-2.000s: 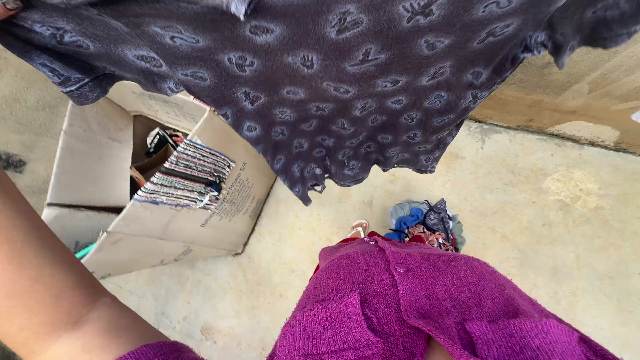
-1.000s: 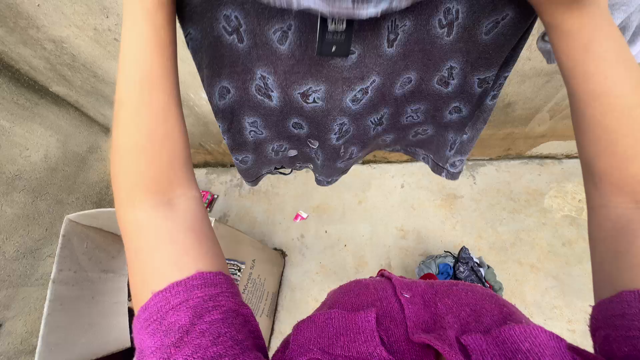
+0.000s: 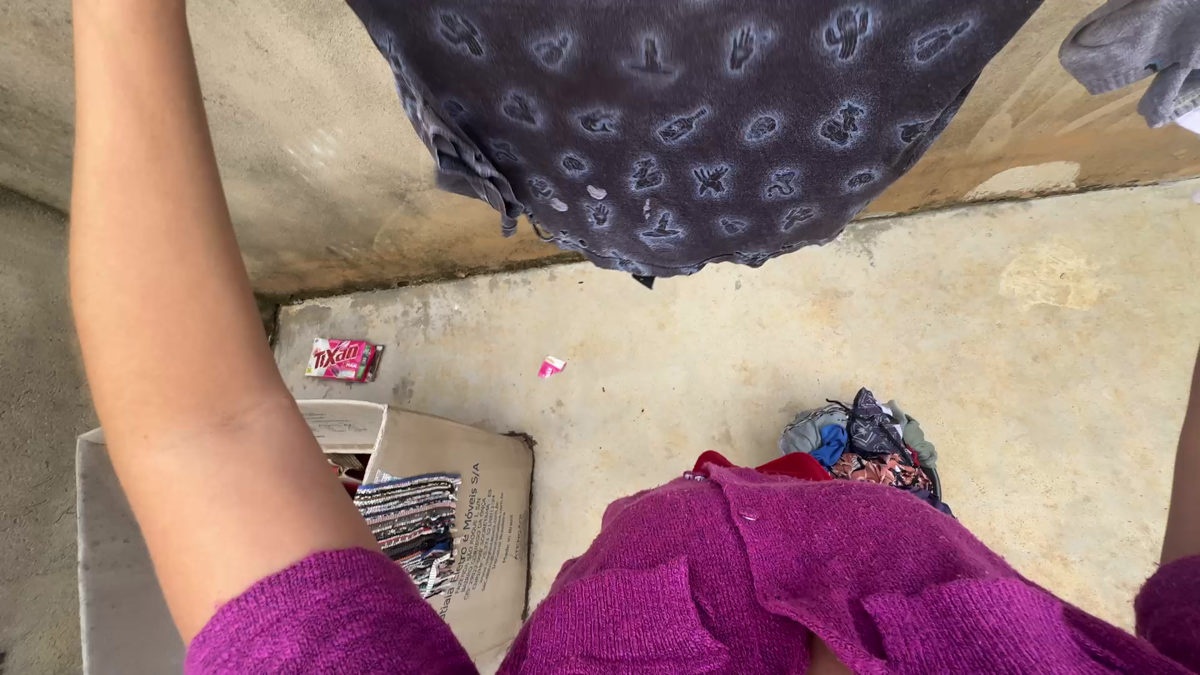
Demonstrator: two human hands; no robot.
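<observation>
A dark grey printed garment (image 3: 694,122) hangs at the top middle, its lower hem loose and its upper part cut off by the frame's edge. My left forearm reaches up past the top edge on the left, and that hand is out of view. Of my right arm only the sleeve and a strip of forearm show at the right edge, with the hand hidden from view. At the top right hangs a light grey cloth (image 3: 1125,52). A heap of clothes (image 3: 872,445) in a round container rests on the floor beyond my purple knitted cardigan.
An opened cardboard box (image 3: 487,525) with a striped woven rag rug (image 3: 412,516) over its side stands at lower left. Near it on the concrete floor lie a pink Tixan packet (image 3: 342,360) and a small pink scrap (image 3: 551,367). A stained wall (image 3: 309,159) runs behind.
The garment was spread across the top two seconds ago; now it hangs with its left side folded. Both forearms, raised into view one second ago, have moved outward in the picture.
</observation>
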